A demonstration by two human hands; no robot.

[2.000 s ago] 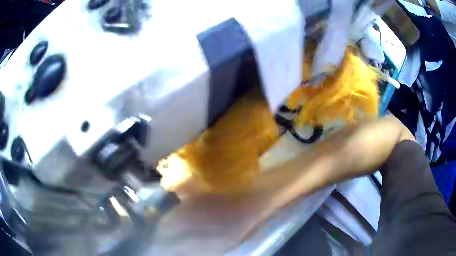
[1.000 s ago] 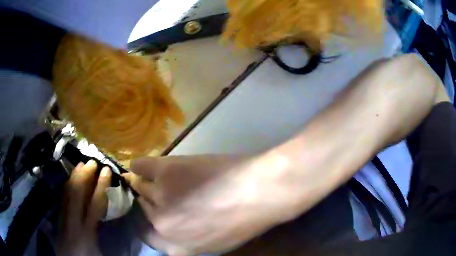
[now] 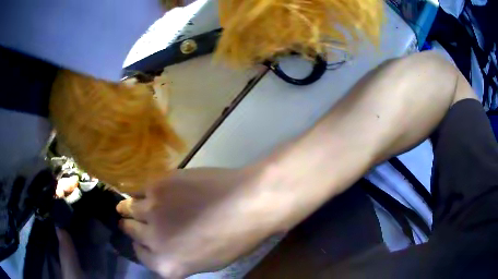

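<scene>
Dark cloth lies at the lower left, by the brightly lit needle area of the sewing machine. My right hand reaches in from the right with its fingers curled on the cloth's right edge. Its thumb side is beside an orange fluffy bundle. My left hand is mostly hidden and blurred at the lower left; only part of it shows against the dark cloth. A pale fingertip-like patch shows in the lamp light, but its grip cannot be made out. The white machine arm covers the upper left.
A second orange bundle hangs at the top over a black scissor loop. The pale table top has a dark seam line. Striped cloth lies below my forearm; dark and white pieces are at the far right.
The view has shifted from the machine head to the table and hands. Since one second ago, my left fingers have left their clear place on the cloth edge and are mostly hidden; my right hand stays near it.
</scene>
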